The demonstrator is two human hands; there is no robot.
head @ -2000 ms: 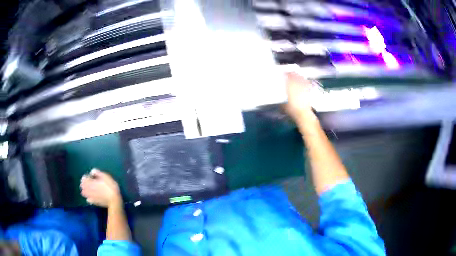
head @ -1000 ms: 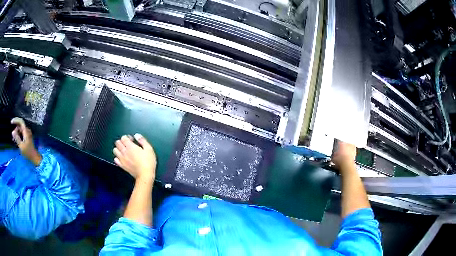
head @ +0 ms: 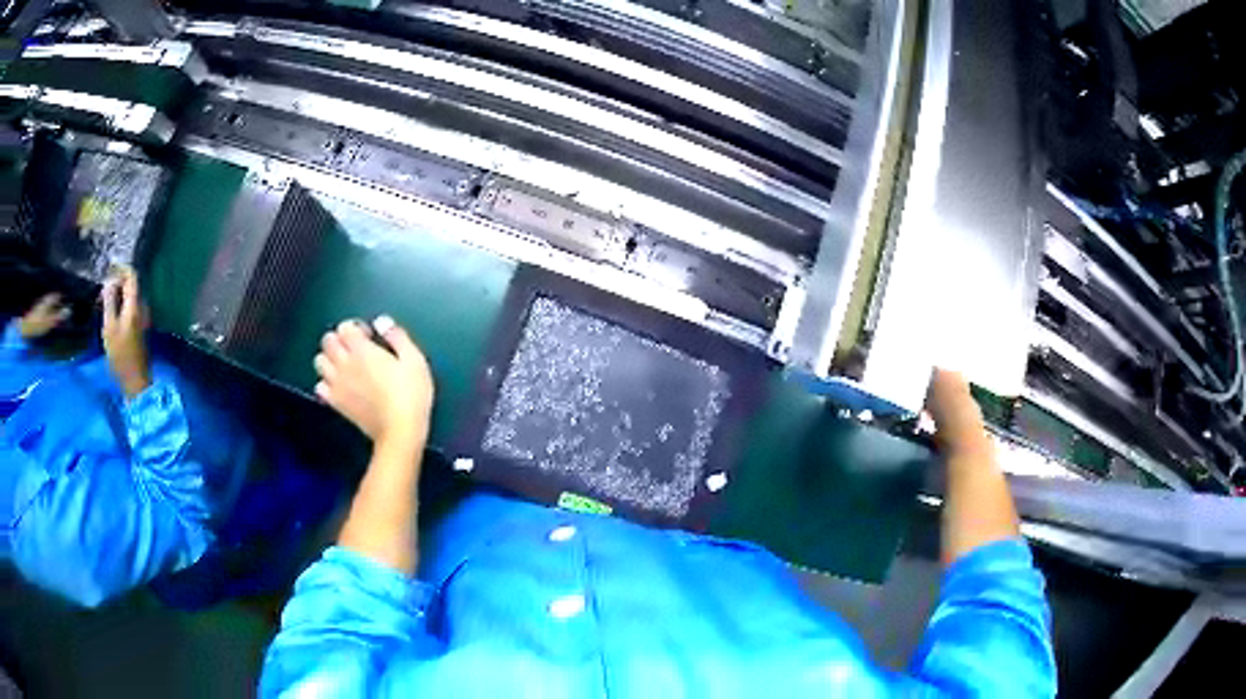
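My left hand [head: 377, 381] is over the green bench top [head: 451, 294], left of the parts tray. Its fingers are curled, with something small and dark at the fingertips that I cannot make out. My right hand [head: 952, 410] is at the lower end of the wide silver machine guard [head: 963, 219]. Its fingers are hidden there, so I cannot tell what they hold. The black parts tray [head: 499, 467] lies between my hands, with many tiny pale parts [head: 547, 369] scattered in it and a green label [head: 585, 504] on its near edge.
A black ribbed block [head: 273, 266] stands on the bench to the left. Long silver conveyor rails [head: 547, 212] run behind the bench. A co-worker in a blue sleeve [head: 157, 444] is at the far left by another tray [head: 109, 212]. A pale bar [head: 1134, 503] crosses at the right.
The purple-lit view has swung away since the earliest frame. In the last second my hands have barely moved. The co-worker's hand has moved right and up, and a second hand now shows.
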